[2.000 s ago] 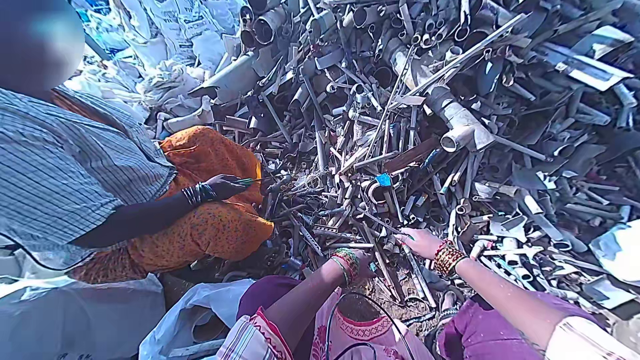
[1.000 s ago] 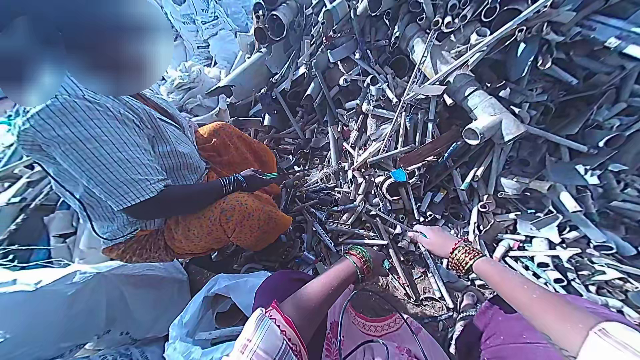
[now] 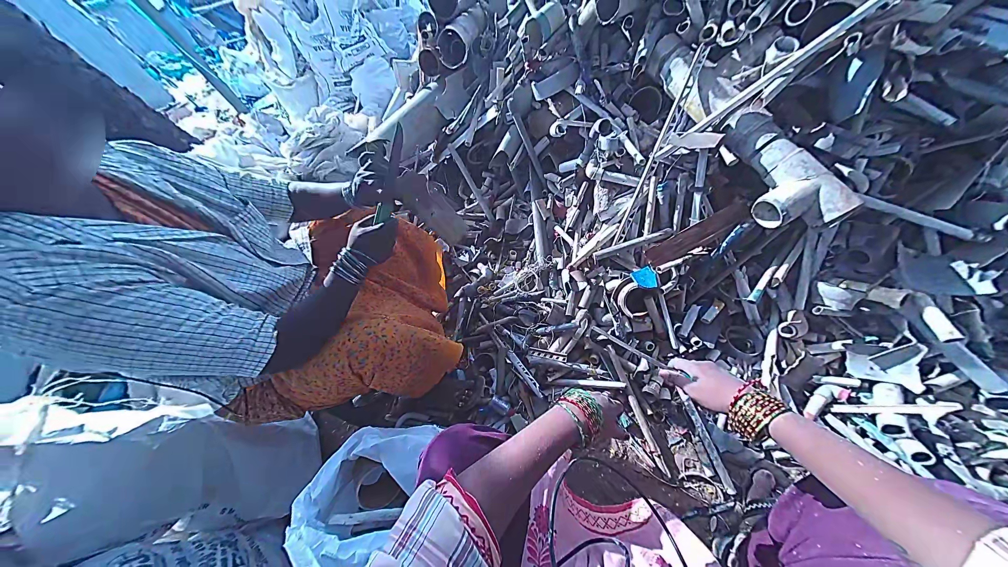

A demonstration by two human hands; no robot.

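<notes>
My left hand [image 3: 605, 416], with green and red bangles at the wrist, is low over small pipe scraps at the bottom centre; its fingers are partly hidden, and what it holds cannot be told. My right hand [image 3: 701, 382], with gold and red bangles, reaches in from the right, its fingertips at the end of a thin dark rod [image 3: 630, 346] lying across the scraps. A blue scrap [image 3: 645, 277] lies above my hands. Short pipe pieces and a pale flat strip [image 3: 587, 384] are close by.
A co-worker [image 3: 346, 315] in a checked shirt squats at the left, holding a long dark blade-like piece [image 3: 392, 169]. A heap of plastic pipes with a large tee fitting [image 3: 795, 185] rises ahead. White sacks [image 3: 157, 465] and an open white bag [image 3: 315, 512] lie lower left.
The co-worker's hands have come up, now with a long dark piece between them. My hands have stayed in nearly the same place over the scraps.
</notes>
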